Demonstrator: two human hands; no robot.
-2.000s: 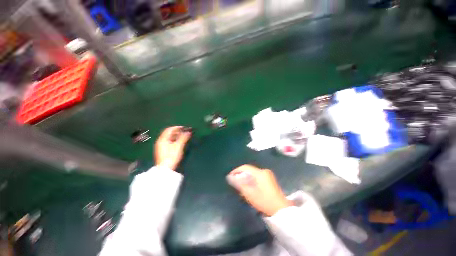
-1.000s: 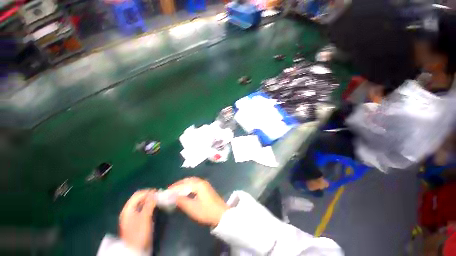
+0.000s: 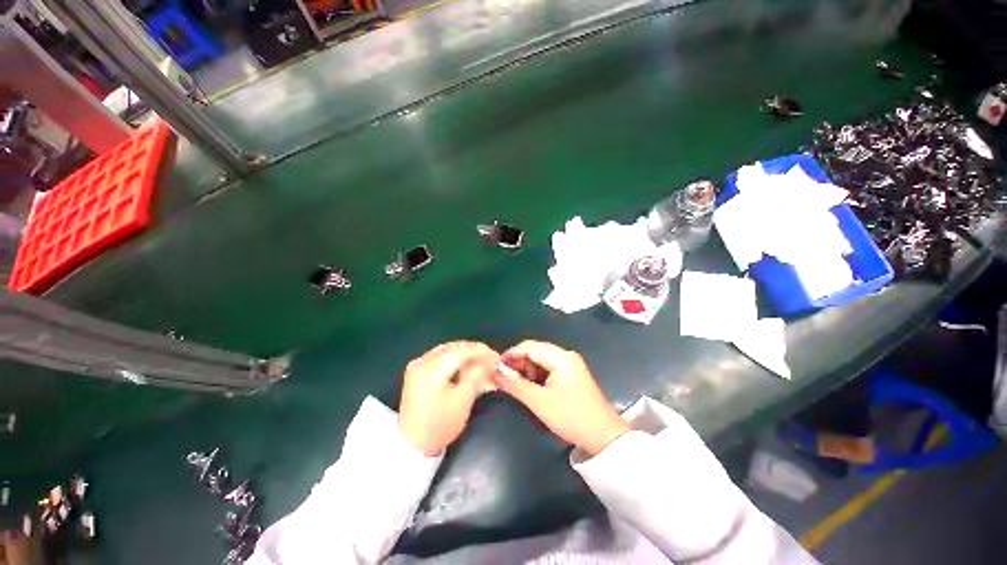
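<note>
My left hand (image 3: pixel 447 395) and my right hand (image 3: pixel 561 395) are bare and meet at the fingertips above the dark green bench (image 3: pixel 486 486), in front of me. A small bit of white cloth (image 3: pixel 499 365) shows between the fingertips, pinched by my right hand. Anything else between the fingers is hidden, so what my left hand grips cannot be told. Beyond the hands, three small black-and-silver pieces lie spaced out on the green surface: one at the left (image 3: pixel 329 279), one in the middle (image 3: pixel 409 262) and one at the right (image 3: pixel 502 234).
Two clear bottles (image 3: pixel 638 289) (image 3: pixel 693 210) stand by white wipes (image 3: pixel 591 259) at right. Beyond are a blue tray (image 3: pixel 872 276) with wipes and a dark glittering heap (image 3: pixel 917 177). Loose pieces (image 3: pixel 232 502) lie lower left. A metal post (image 3: pixel 144 348) and red-orange gridded tray (image 3: pixel 94 210) are left.
Two seconds ago my hands were apart, the left reaching near the pieces; they came together by one second ago and remain together. The view swung right, then back left.
</note>
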